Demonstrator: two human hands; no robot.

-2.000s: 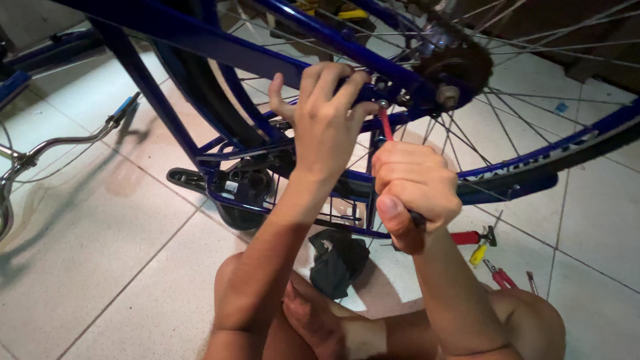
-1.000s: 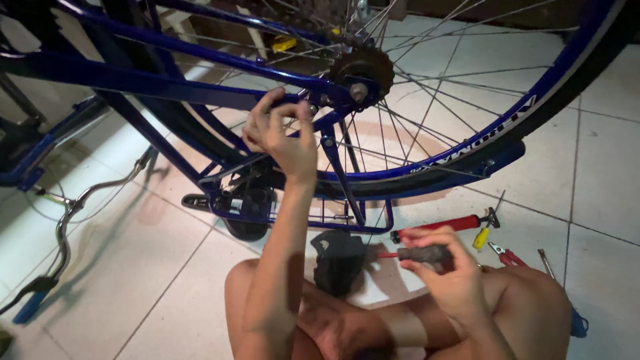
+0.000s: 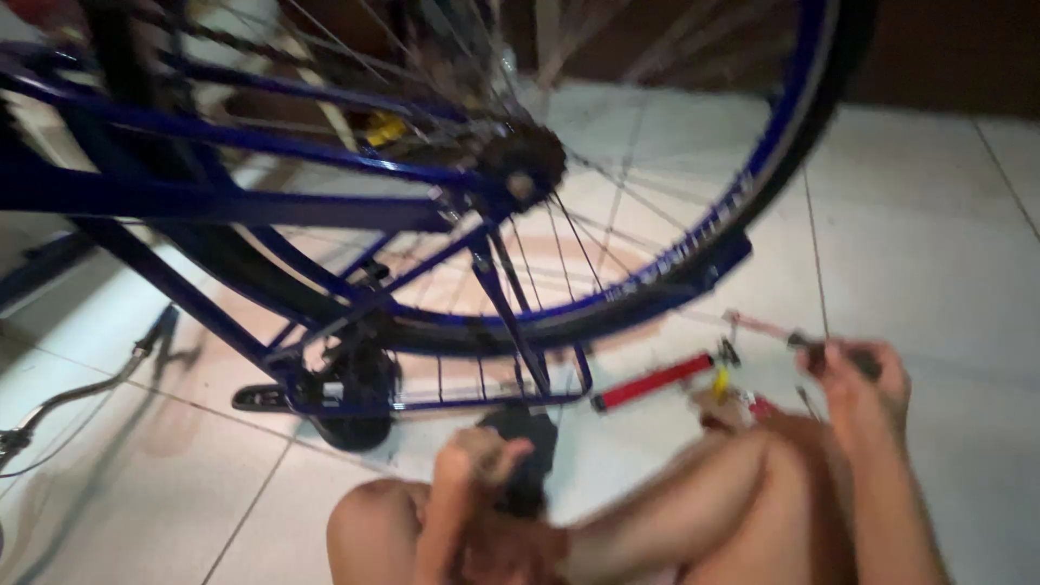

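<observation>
My right hand [image 3: 861, 390] grips the dark handle of a screwdriver [image 3: 764, 325] with a reddish shaft, held out at the right and pointing left. My left hand [image 3: 479, 459] is low in the middle, near a black cloth-like thing [image 3: 520, 447] on the floor; its fingers are blurred and whether they hold anything is unclear. Beyond both hands, a blue bicycle frame [image 3: 325, 210] stands upside down with its rear wheel [image 3: 569, 329] raised. The rear sprocket and axle nut [image 3: 520, 185] show at the hub, untouched by either hand.
A red hand pump [image 3: 654, 382] lies on the tiles, with a yellow-handled tool [image 3: 721, 380] and red-handled pliers [image 3: 760, 406] close by. The rear rack [image 3: 487, 400] reaches down toward the floor. At the left are the chrome handlebars [image 3: 81, 390]. My bent legs [image 3: 691, 496] fill the lower middle.
My left hand has left the frame near the rear axle and come down toward my legs. The screwdriver, at the axle area two seconds ago, has moved away to the right in my right hand.
</observation>
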